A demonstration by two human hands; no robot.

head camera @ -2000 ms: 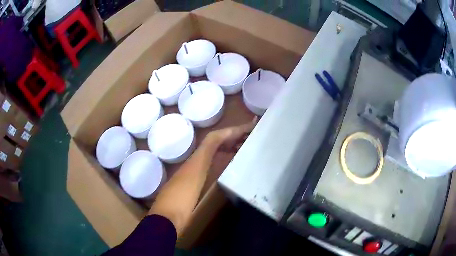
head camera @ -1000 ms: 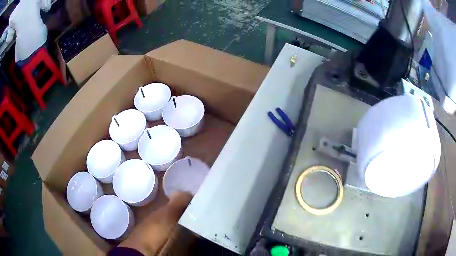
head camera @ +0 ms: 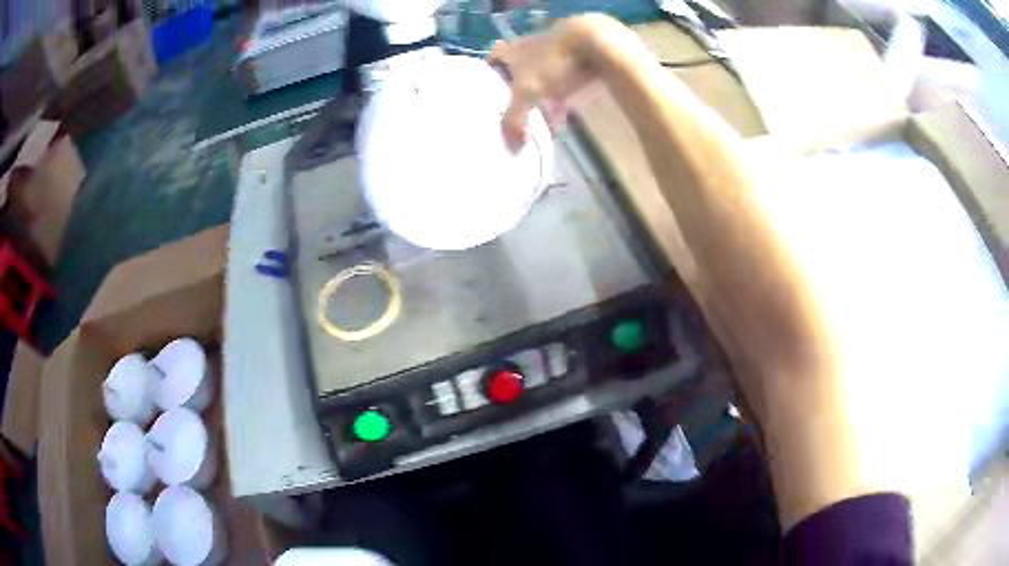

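A glossy white round housing (head camera: 437, 155), overexposed, sits at the fixture on the back of the bench press plate (head camera: 498, 282). My right hand (head camera: 542, 83) reaches in from the right, its fingers and thumb at the right rim of this housing, gripping it. The fixture under the housing is mostly hidden. My left hand is out of the picture. Part of another white rounded piece (head camera: 332, 556) is cut off by the bottom edge; what holds it does not show.
A yellowish ring (head camera: 360, 302) lies on the plate. The front panel has green buttons (head camera: 372, 425) and a red button (head camera: 506, 384). Blue-handled pliers (head camera: 272, 263) lie left of the press. The left carton (head camera: 72, 409) holds several white housings; the right carton (head camera: 960, 155) holds a pale sheet.
The view has swung right, from the left carton to the press. My left hand, earlier at a housing in that carton, has left the picture. My right hand has come in onto the press housing.
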